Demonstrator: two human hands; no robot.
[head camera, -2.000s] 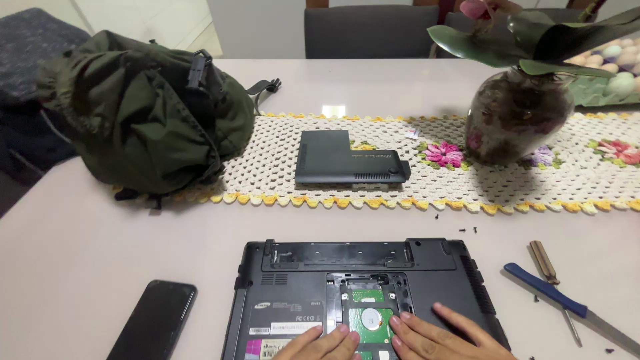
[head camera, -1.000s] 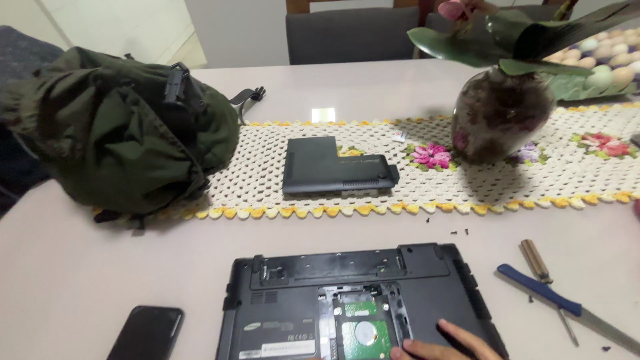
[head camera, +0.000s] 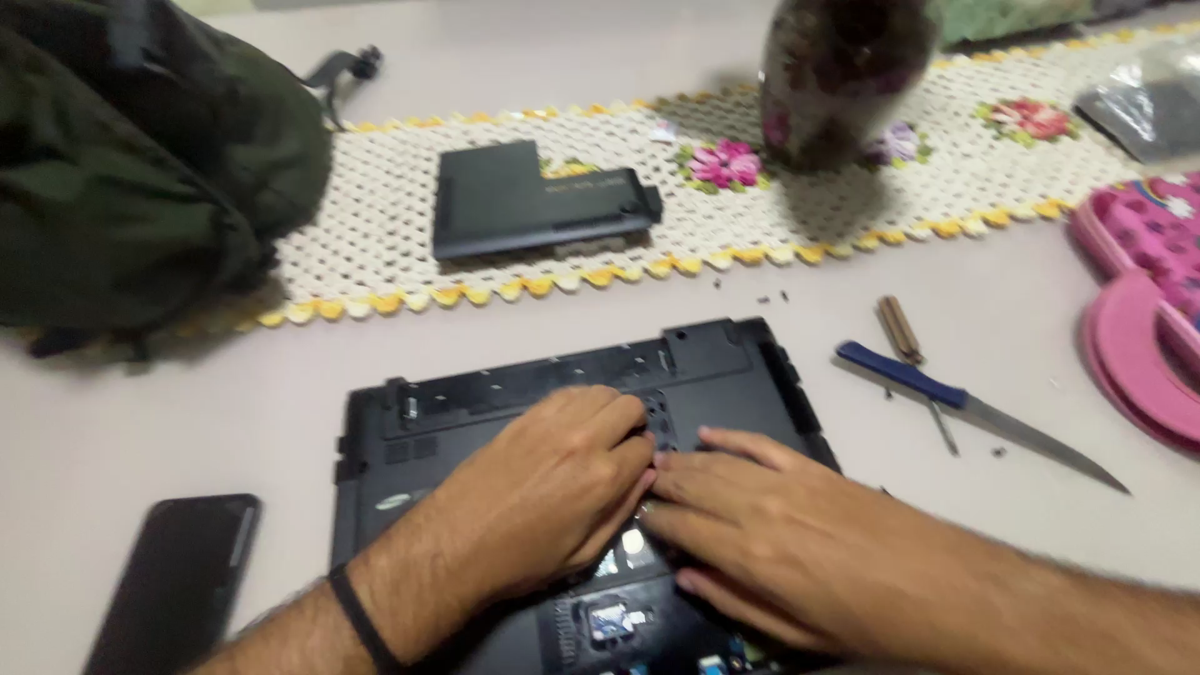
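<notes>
An opened laptop (head camera: 450, 459) lies bottom side up on the table, its inner parts partly exposed. Over its middle bay, my left hand (head camera: 572, 469) has its fingers bent together; whether they pinch anything is hidden. My right hand (head camera: 750, 525) rests beside it with fingers spread, the fingertips at the bay's right edge near my left fingers. Both hands cover most of the bay. Beyond the laptop, a black L-shaped battery or cover piece (head camera: 525, 206) sits on the crocheted runner (head camera: 375, 216).
Right of the laptop, a blue-handled knife (head camera: 909, 370) crosses a screwdriver (head camera: 900, 328), with small screws (head camera: 764, 299) nearby. A dark phone (head camera: 178, 581) lies left. Around stand a green backpack (head camera: 159, 178), a vase (head camera: 839, 84) and a pink patterned case (head camera: 1144, 234).
My left hand, out of view one second ago, is over the laptop's bay. The green circuit board seen there earlier is now covered. The view has shifted, bringing in the pink case.
</notes>
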